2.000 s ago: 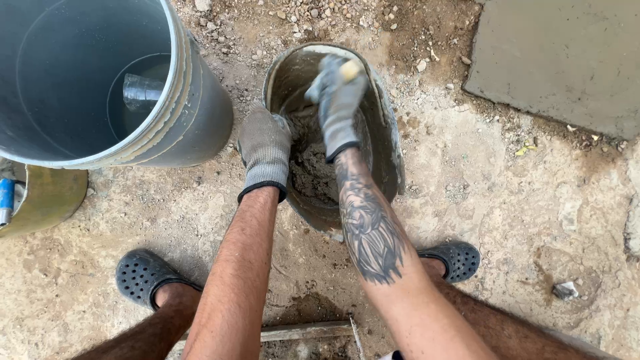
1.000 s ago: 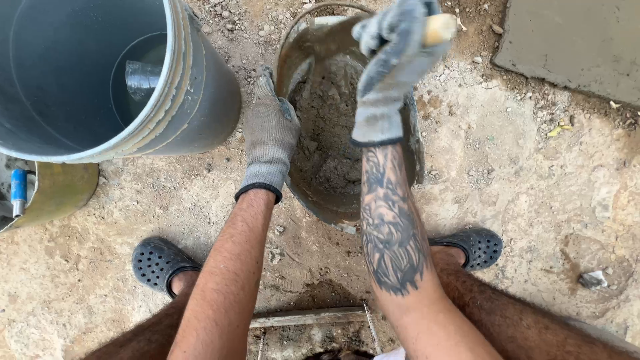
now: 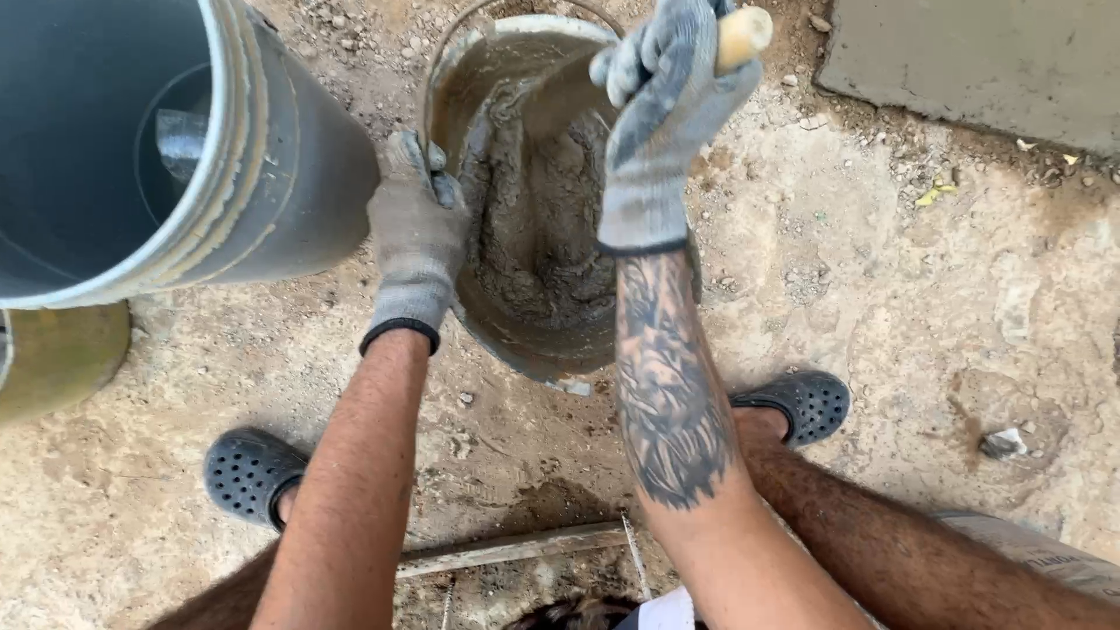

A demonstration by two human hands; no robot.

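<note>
A mortar bucket [image 3: 569, 346] with a wire handle stands on the ground in front of me, and wet grey-brown mortar [image 3: 547, 210] lies inside it. My left hand [image 3: 418, 219], in a grey knit work glove, grips the bucket's left rim. Over the bucket's upper right side, my gloved right hand [image 3: 669, 114] is closed around a wooden tool handle [image 3: 744, 38], whose end sticks out past the thumb side. The hand and the bucket hide the tool's working end, so its kind cannot be told.
A large grey bucket [image 3: 306, 166] with water in it stands at the upper left, partly over a yellowish container [image 3: 70, 354]. A smooth mortar slab [image 3: 980, 66] lies at the upper right. Near my feet is a wooden strip [image 3: 516, 549]; a bag [image 3: 1032, 551] lies at the lower right.
My right hand has risen from inside the bucket, where it was two seconds ago, to its upper right side. The mortar's surface has changed shape. My left hand stays at the left rim.
</note>
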